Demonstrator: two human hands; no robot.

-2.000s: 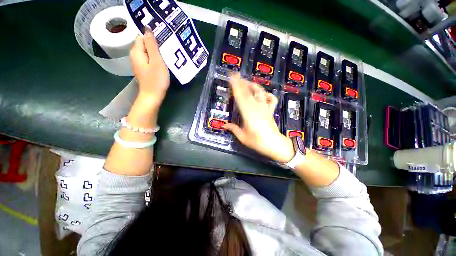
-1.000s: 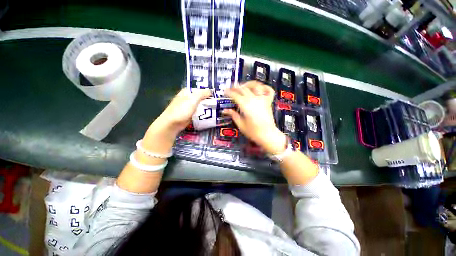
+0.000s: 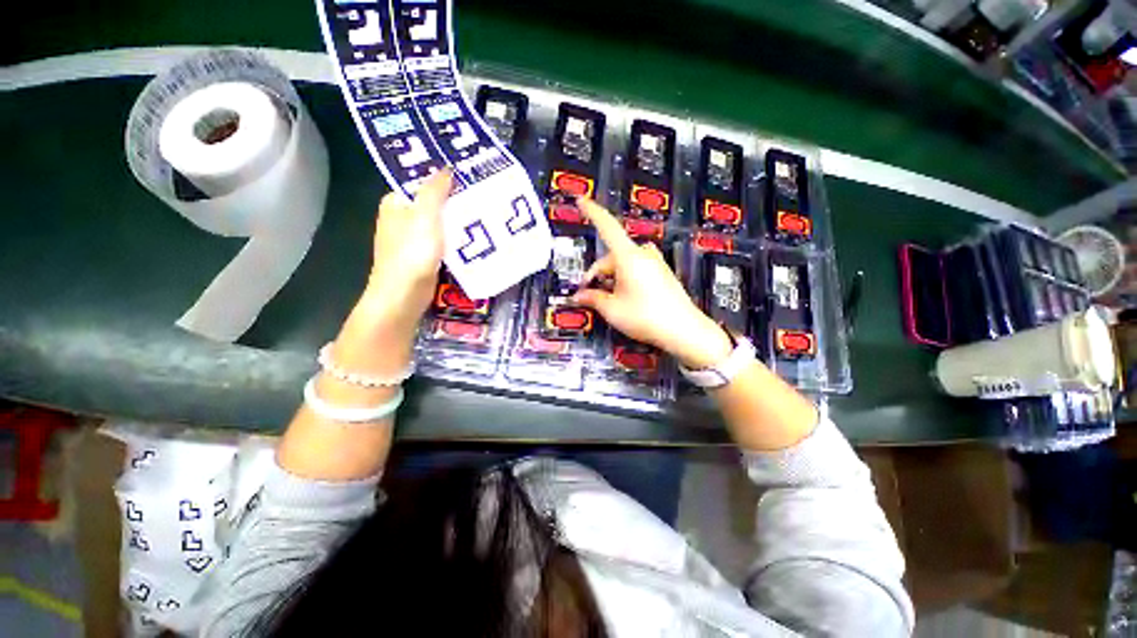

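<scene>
My left hand (image 3: pixel 409 243) holds the printed label strip (image 3: pixel 412 112) near its lower end, where the bare white backing (image 3: pixel 499 237) curls over with black L-shaped outlines. My right hand (image 3: pixel 636 289) is over the clear tray (image 3: pixel 833 361), its index finger extended and its thumb at a lower-row black-and-red device (image 3: pixel 570 280). Whether it holds a label cannot be told. The tray holds two rows of these devices, such as an upper one (image 3: pixel 648 162). The left hand and the backing hide part of the tray's left end.
A white label roll (image 3: pixel 222 140) with a loose tail stands on the green bench at left. At right are a pink-edged phone (image 3: pixel 925 294), stacked trays (image 3: pixel 1029 268), a cream cup (image 3: pixel 1029 361) and a round fan (image 3: pixel 1092 259). Waste backing (image 3: pixel 175 530) hangs below the left bench edge.
Since a second ago the hands have parted. My left hand has moved left with the strip, showing two bare outlines at its end. My right hand is lower over the tray's lower row.
</scene>
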